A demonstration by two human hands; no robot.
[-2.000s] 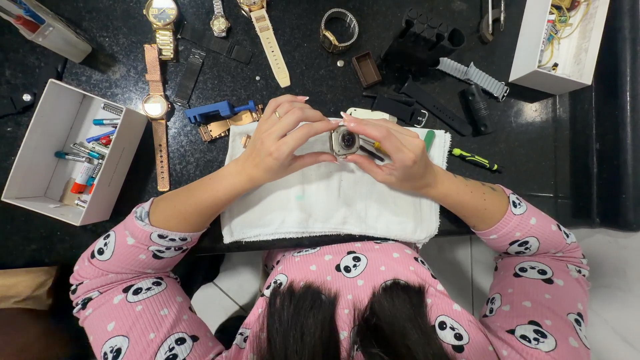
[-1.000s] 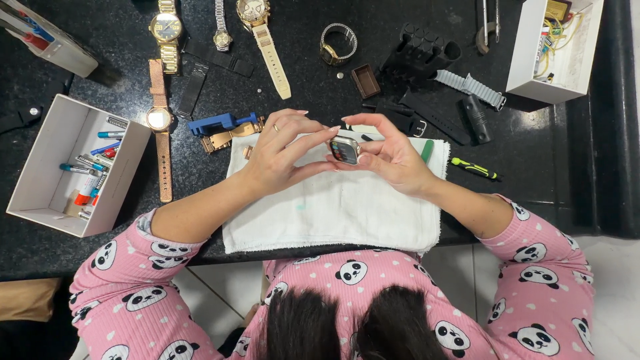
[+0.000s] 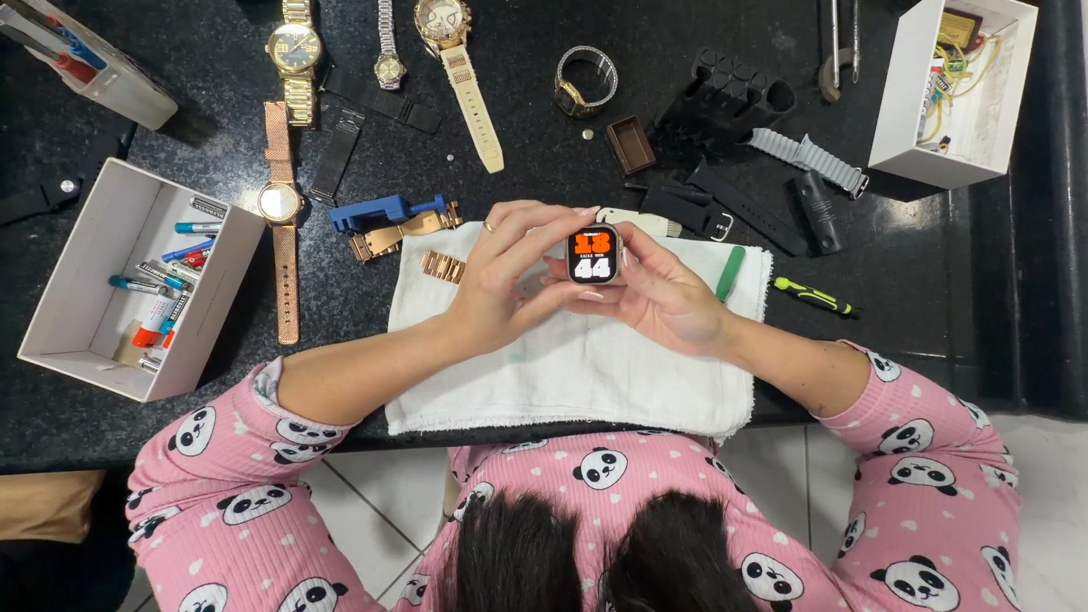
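A smartwatch case (image 3: pixel 594 255) without a band is held over a white towel (image 3: pixel 646 374), its screen lit and facing up. My left hand (image 3: pixel 518 272) grips its left side with fingers along the upper and lower edges. My right hand (image 3: pixel 667 285) holds its right side. Under the hands, the towel carries a rose-gold metal link strap piece (image 3: pixel 443 267) at left and a green-handled tool (image 3: pixel 730 272) at right. A cream watch band (image 3: pixel 637 223) lies just beyond the fingers. Beside the towel are a blue plastic band tool (image 3: pixel 387 212) and a yellow-green screwdriver (image 3: pixel 814 297).
White boxes stand left (image 3: pixel 221 280) and right (image 3: pixel 956 174). Several wristwatches, among them a gold one (image 3: pixel 294 48) and a rose-gold mesh one (image 3: pixel 279 202), lie across the black counter (image 3: pixel 527 110). Black bands (image 3: pixel 748 208), a grey band (image 3: pixel 807 157) and a black holder (image 3: pixel 731 93) lie at back right.
The smartwatch case has turned in my hands: earlier it was tilted with a dark face, and now its lit screen faces up. My fingers have shifted around its edges.
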